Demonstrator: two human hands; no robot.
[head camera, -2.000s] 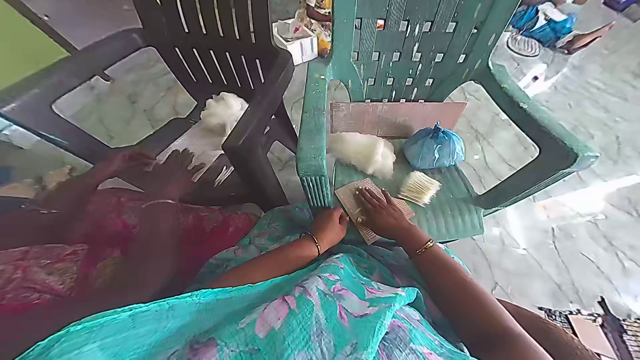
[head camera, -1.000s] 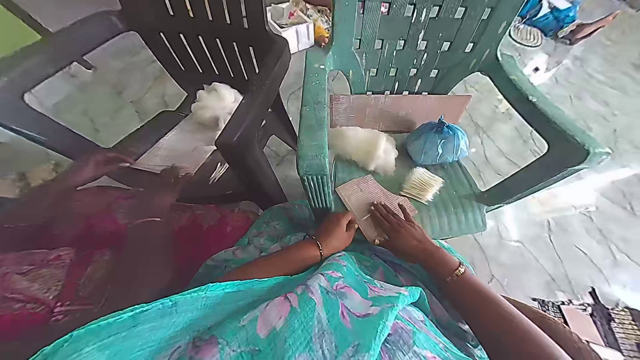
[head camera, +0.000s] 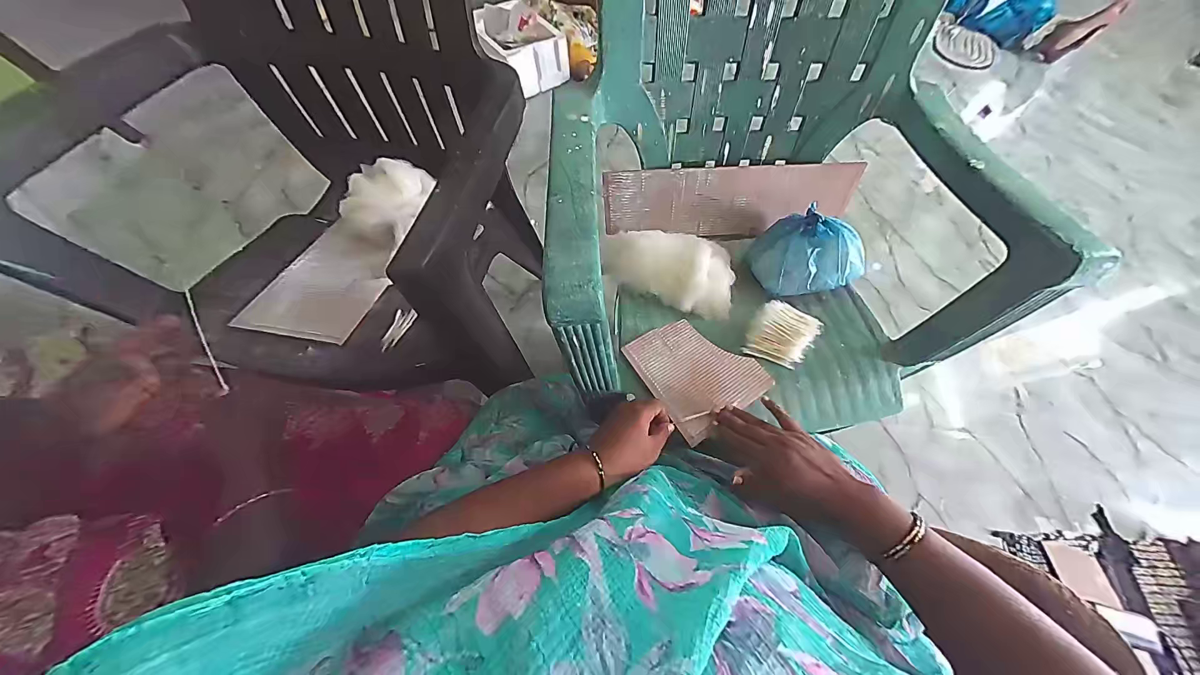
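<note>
On the green plastic chair lies a piece of corrugated cardboard, its near corner between my hands. My left hand is curled at that corner, fingertips pinched near a small pale bit of something. Flat on the near right part of the cardboard rests my right hand, fingers spread and holding nothing. Behind the cardboard are a roll of white cotton, a bundle of thin white cotton wicks and a knotted blue plastic bag.
A larger cardboard strip leans on the chair back. At left, a dark plastic chair holds cotton, a light board and a few wicks. Another person's blurred hand is beside it. A white box stands behind.
My right hand has slid toward me and to the right, baring more of the cardboard. The other person's hands have moved off the light board on the dark chair.
</note>
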